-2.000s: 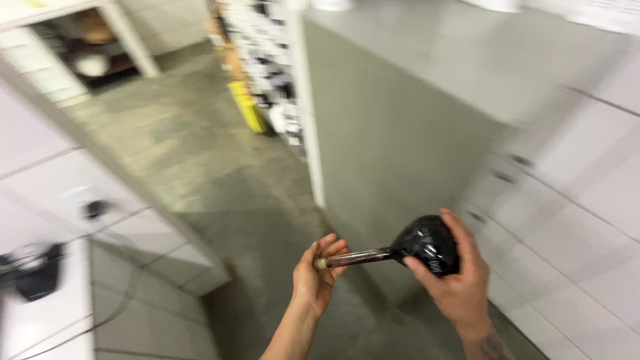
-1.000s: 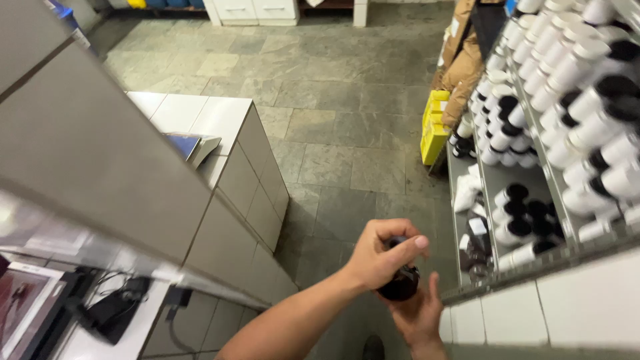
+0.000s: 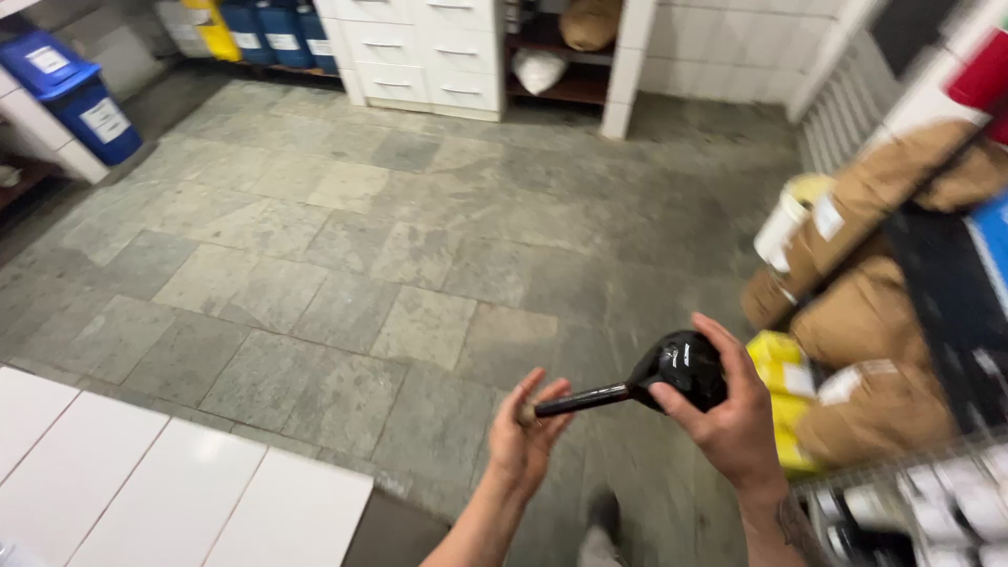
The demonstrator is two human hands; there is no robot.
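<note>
A long-necked round-bottomed vessel, covered in glossy black (image 3: 683,370), lies nearly sideways between my hands at the lower right of centre. My right hand (image 3: 728,409) grips its bulb, with the thumb on the near side and the fingers over the far side. At the other end, my left hand (image 3: 528,433) supports the tip of the dark neck with its fingers, and a pale brown piece shows at that tip. Whether the vessel holds anything cannot be seen.
White tiled counter (image 3: 173,472) at lower left. Brown paper sacks (image 3: 874,315), yellow boxes (image 3: 780,394) and a shelf of white containers (image 3: 945,504) stand right. Beyond the stone floor (image 3: 378,260) are white drawers (image 3: 425,55) and a blue bin (image 3: 98,110).
The view has moved on past the shelves to the open floor. One second ago my hands were close together around the dark vessel; now they are apart, one at each end of it.
</note>
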